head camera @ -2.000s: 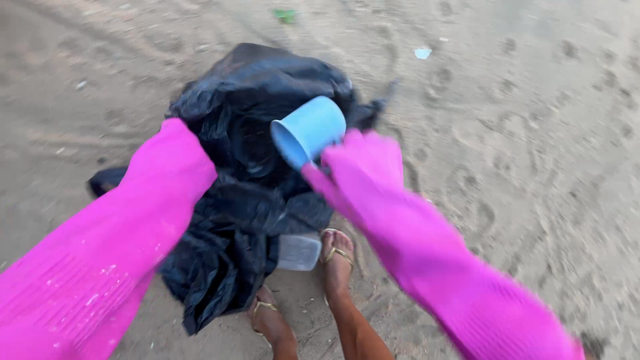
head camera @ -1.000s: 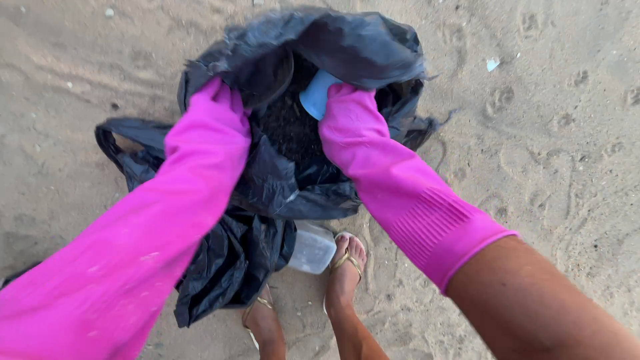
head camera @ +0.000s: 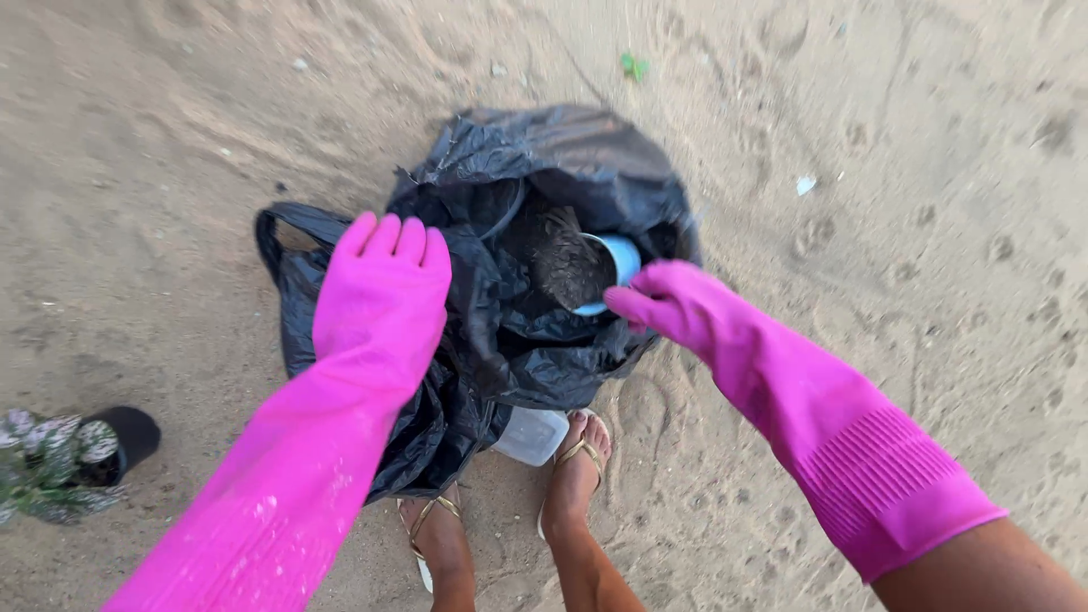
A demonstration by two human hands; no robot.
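A black plastic bag lies on the ground with its mouth wide, showing dark soil inside. My right hand, in a long pink rubber glove, grips a light blue plastic cup at the bag's right side. The cup is tilted over the bag's mouth, and dark soil fills its opening. My left hand, in a matching glove, rests palm down over the bag's left part. Its fingers lie close together, and whether they pinch the plastic beneath is hidden.
A clear plastic container sits partly under the bag, beside my sandalled feet. A black plant pot with a speckled leafy plant is at the lower left. Sandy ground surrounds the bag, with a small green leaf beyond it.
The blue cup was down in the bag a second ago, partly hidden; now it shows at the mouth with soil in it. My left hand has come out of the bag's mouth onto its left part.
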